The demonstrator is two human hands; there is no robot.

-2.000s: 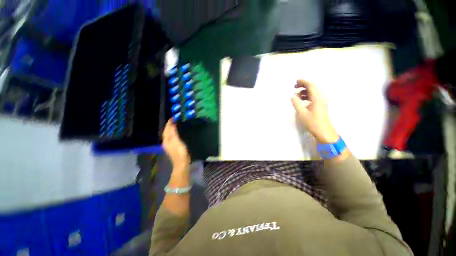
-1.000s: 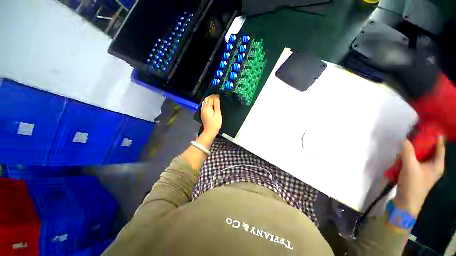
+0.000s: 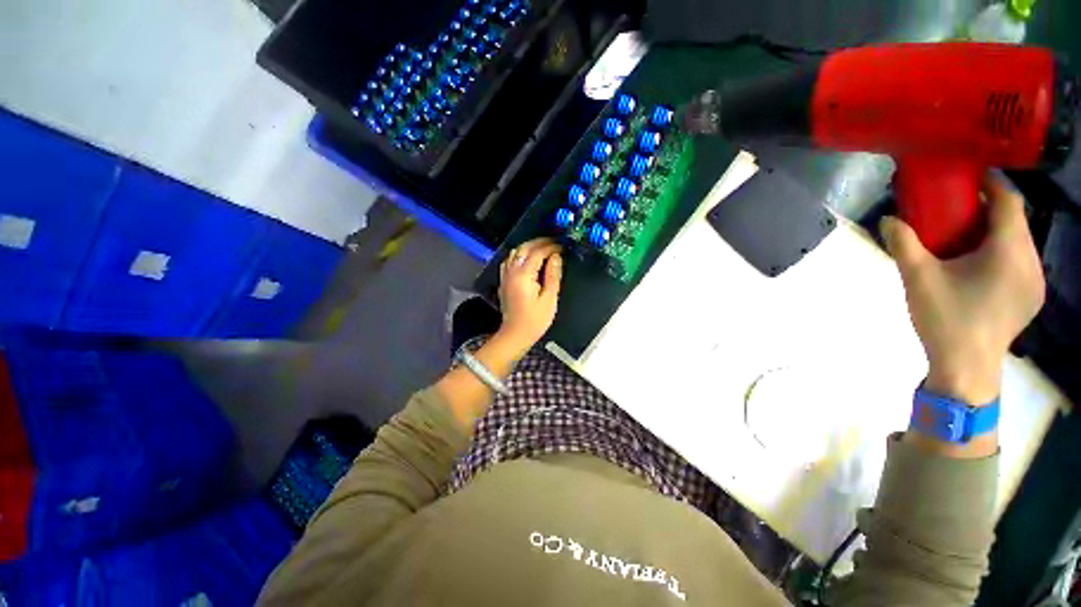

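Note:
My right hand [image 3: 974,279] grips the handle of the red heat gun [image 3: 925,101]. The gun's black barrel points left, with its metal nozzle close to the upper right corner of the green PCB panel [image 3: 650,213]. The panel lies on the dark green mat, with two rows of blue round components [image 3: 626,187] on it. My left hand [image 3: 532,285] rests at the panel's near left corner, fingers bent; whether it grips the panel's edge cannot be told.
A black tray [image 3: 468,154] with rows of blue-topped boards stands left, over a blue crate [image 3: 409,202]. A black square plate [image 3: 772,221] and a white disc [image 3: 780,409] lie on the white board [image 3: 699,356]. Blue crates [image 3: 148,249] stand on the floor left.
The right hand has lifted the heat gun from the right side and brought its nozzle leftward to the panel. The left hand has stayed by the panel's near corner. The camera view has turned.

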